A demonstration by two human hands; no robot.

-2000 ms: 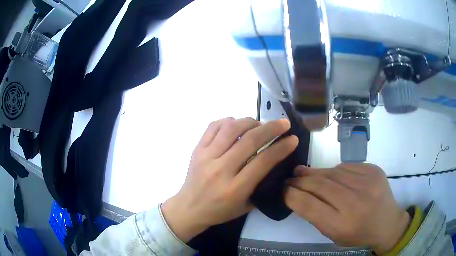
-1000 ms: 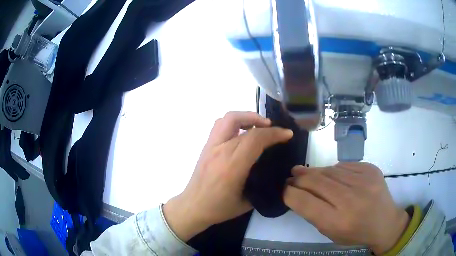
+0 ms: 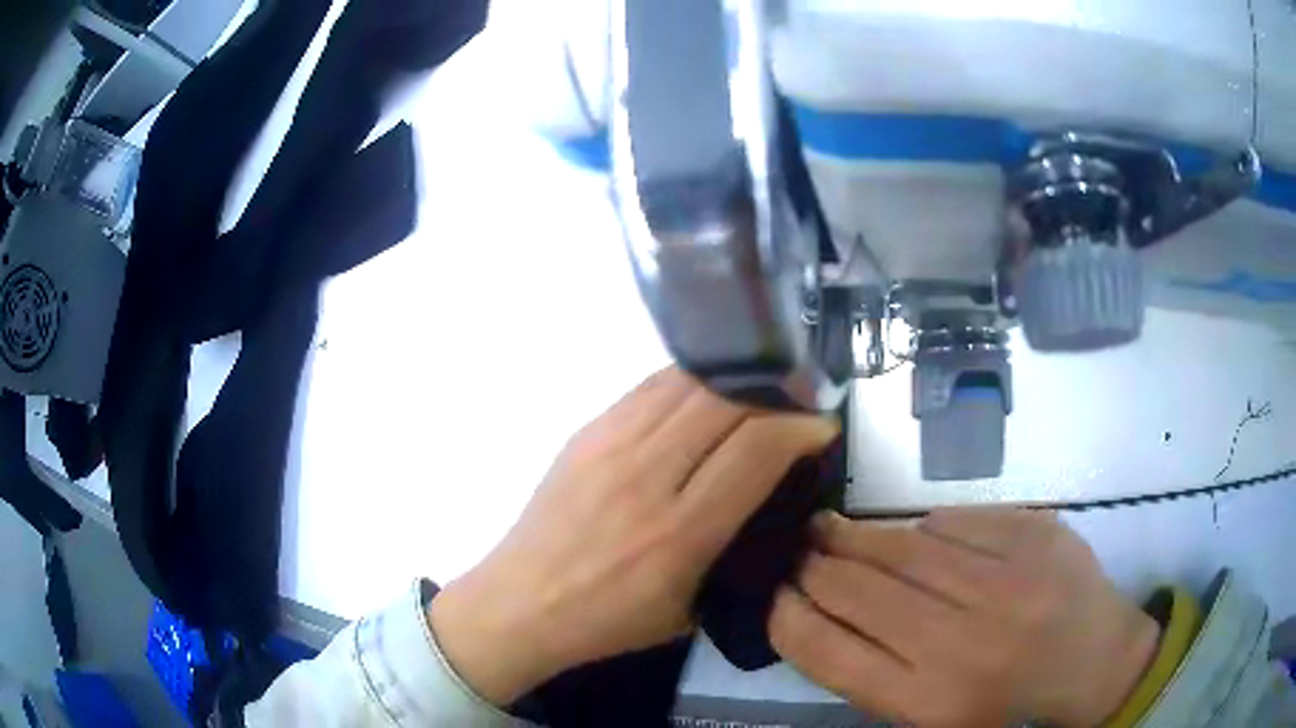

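A black fabric strip [image 3: 742, 605] lies below the sewing machine head [image 3: 924, 142], folded near the front, and hangs toward the table's front edge. My left hand [image 3: 640, 498] presses on the strip from the left, its fingertips just below the chrome thread take-up guard [image 3: 704, 213]. My right hand [image 3: 952, 605] pinches the strip's right edge with thumb and fingers. The presser foot and needle are hidden behind the guard and cannot be made out.
Spare black strips [image 3: 235, 270] drape over the left of the white table [image 3: 469, 327]. A grey unit with a round vent [image 3: 57, 306] stands far left. A ribbed tension knob [image 3: 1083, 292] and a grey attachment [image 3: 962, 420] are right of the guard. Blue material [image 3: 174, 651] is below.
The view has shifted, so the chrome guard looks larger and further left, covering the foot area. My left fingers are closer together on the strip. Both hands still hold it.
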